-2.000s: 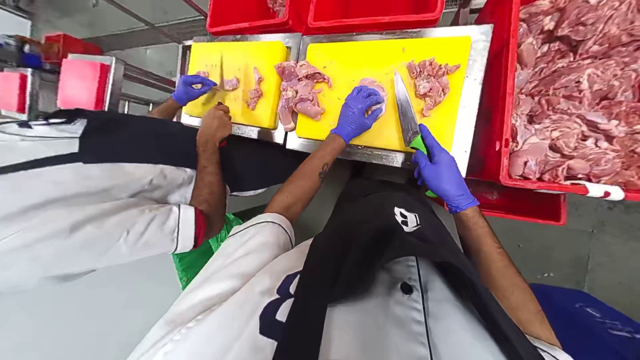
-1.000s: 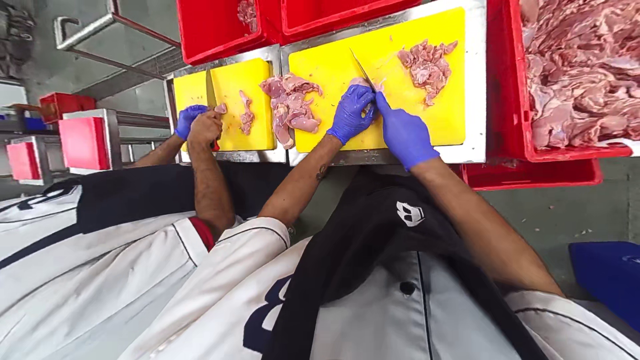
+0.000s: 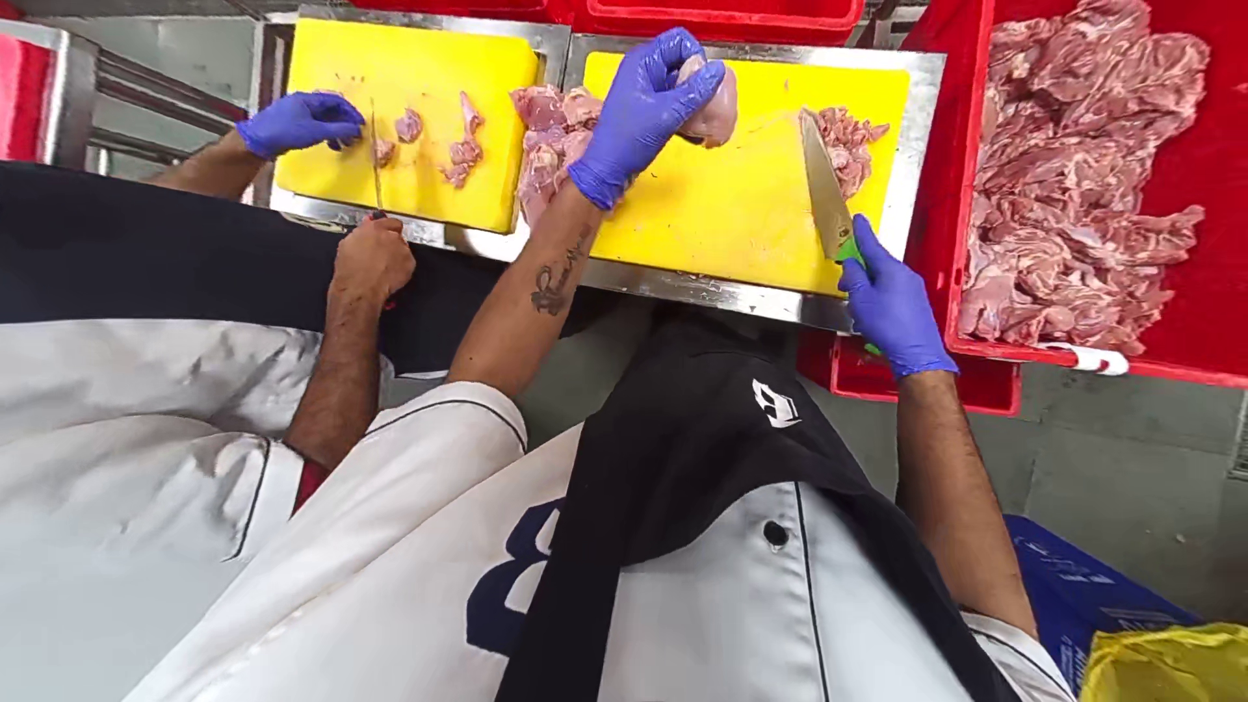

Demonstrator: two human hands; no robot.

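My left hand (image 3: 648,112), in a purple glove, grips a pale piece of raw meat (image 3: 714,105) raised above the yellow cutting board (image 3: 712,214). In my right hand (image 3: 892,297), also gloved, is the green handle of a kitchen knife (image 3: 825,190). Its blade points away from me over the board's right part, beside a heap of raw meat trimmings (image 3: 850,146). Larger raw meat pieces (image 3: 546,141) lie at the board's left edge, partly behind my left wrist and reaching toward the neighbouring board.
At my left a co-worker's gloved hand (image 3: 304,125) and bare hand (image 3: 375,255) with a knife are over another yellow board (image 3: 331,58). A red crate (image 3: 1194,283) of raw meat stands at right. Beyond the boards are red crates (image 3: 721,15). A blue container (image 3: 1082,585) is lower right.
My hands were together at the meat on the board one second ago. Now they are apart: the left holds the piece up, and the knife has moved right to the trimmings.
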